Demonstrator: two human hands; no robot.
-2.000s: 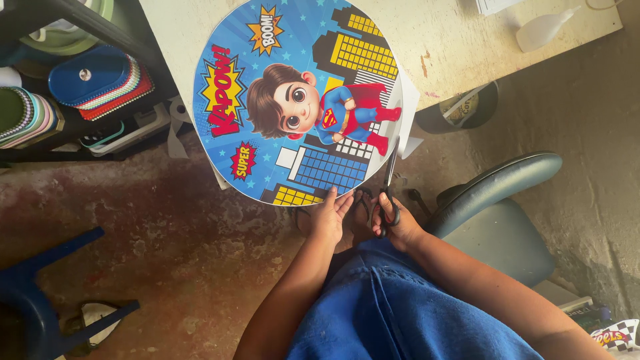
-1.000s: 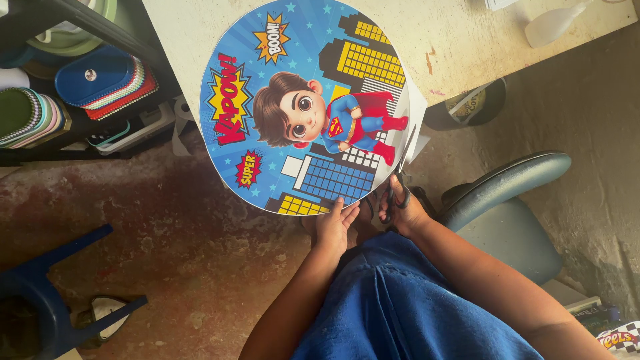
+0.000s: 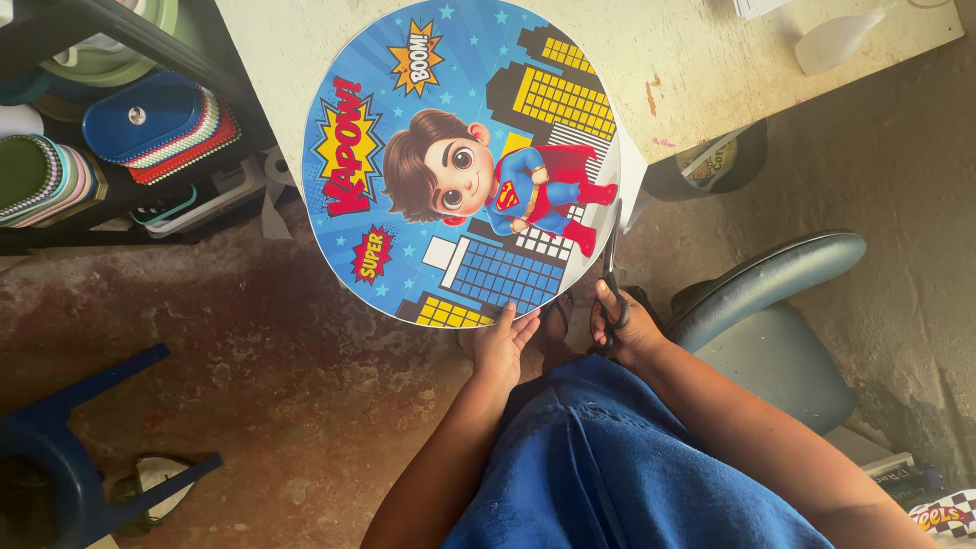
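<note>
A large round printed sheet (image 3: 473, 175) with a cartoon superhero child, buildings and comic words lies partly on the table and juts past its edge toward me. My left hand (image 3: 505, 339) grips its lower edge, thumb on top and the other fingers partly beneath. My right hand (image 3: 621, 324) has its fingers in the black handles of a pair of scissors (image 3: 610, 263). The blades point away from me at the sheet's right edge, where a strip of white margin (image 3: 631, 171) still joins the print. How far the blades are apart is hard to see.
The worn white table (image 3: 709, 84) bears a translucent squeeze bottle (image 3: 835, 46) and some papers (image 3: 755, 6). A dark bucket (image 3: 713, 164) stands below its edge. A padded chair (image 3: 778, 358) is at right, a shelf with stacked scalloped pieces (image 3: 145, 114) at left, a blue plastic stool (image 3: 69, 450) lower left.
The scissors and my right hand have moved a little along the sheet's right edge, away from me. My left hand still holds the lower edge.
</note>
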